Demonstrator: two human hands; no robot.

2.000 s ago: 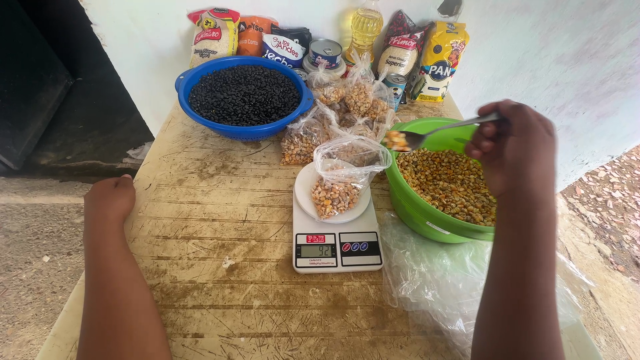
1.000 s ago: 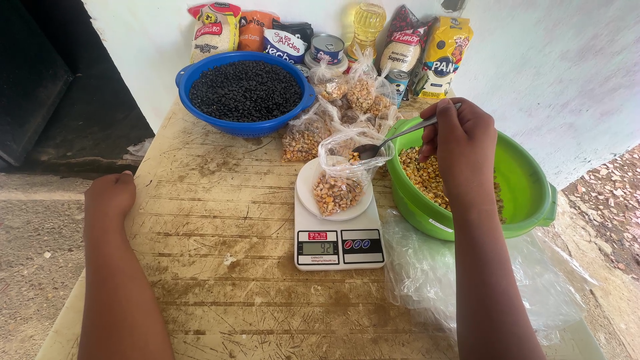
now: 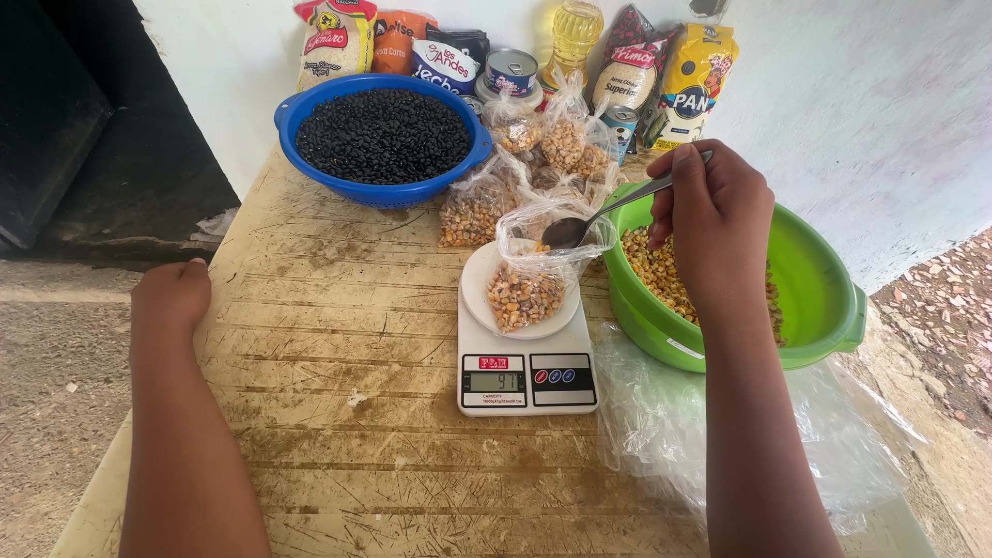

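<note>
My right hand grips the handle of a metal spoon, whose bowl rests in the open mouth of a clear plastic bag of corn kernels. That bag stands on the round plate of a white digital kitchen scale, its display showing 97. Right of the scale, partly behind my right arm, is a green plastic basin holding loose corn kernels. My left hand is curled at the table's left edge, with no object visible in it; its fingers are partly hidden.
A blue colander of black beans stands at the back left of the worn wooden table. Filled corn bags sit behind the scale. Food packages, cans and an oil bottle line the wall. Empty plastic bags lie right.
The spoon has moved from above the green basin, where it carried kernels, left into the bag's mouth. The scale's reading has risen from 92 to 97. My left hand has stayed put.
</note>
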